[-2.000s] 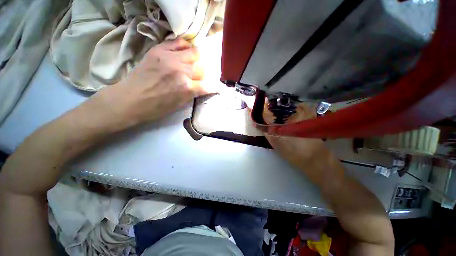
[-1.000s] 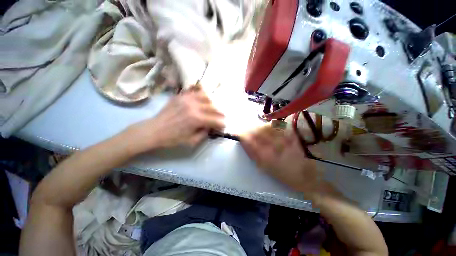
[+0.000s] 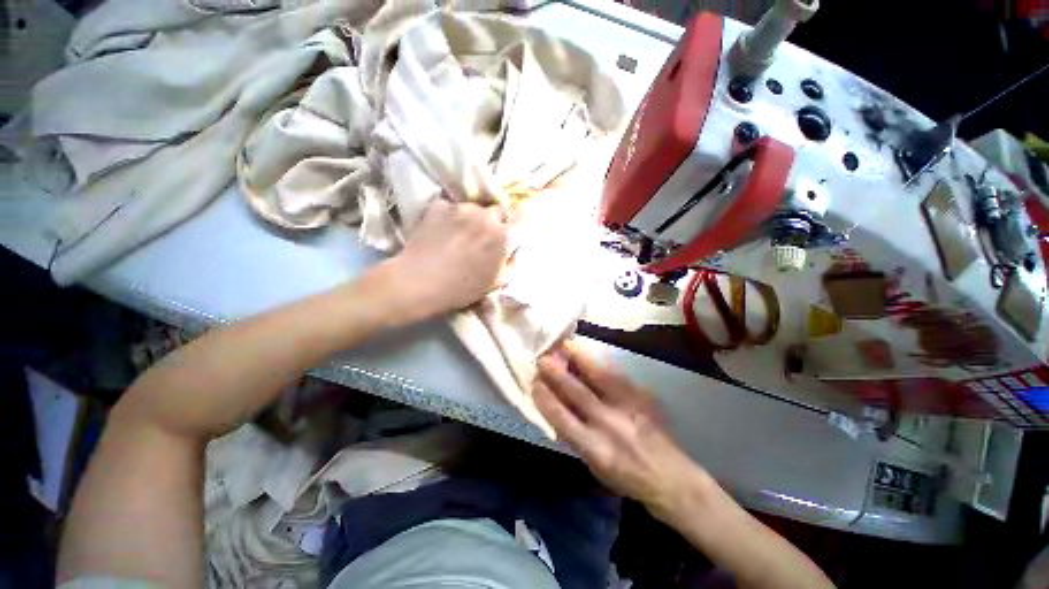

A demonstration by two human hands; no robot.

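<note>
A beige garment (image 3: 449, 104) lies crumpled on the white table left of the sewing machine (image 3: 794, 173). My left hand (image 3: 454, 255) is closed on the bunched cloth, left of the needle area. My right hand (image 3: 604, 420) has its fingertips on the cloth's lower edge, near the table's front edge; the thumb side is partly hidden and slightly blurred. A pointed flap of the cloth hangs towards the table's front edge between my hands. Bright lamp glare washes out the cloth beside the presser foot.
Scissors with red-orange handles (image 3: 727, 311) lie under the machine arm. The table's speckled front edge (image 3: 426, 397) runs below my arms. More beige cloth (image 3: 270, 483) lies by my lap. A dark strip (image 3: 656, 341) shows on the bed.
The garment has been drawn towards me and bunched over the table's front part. My left hand has closed on it; my right hand has moved down to its edge. The view has shifted.
</note>
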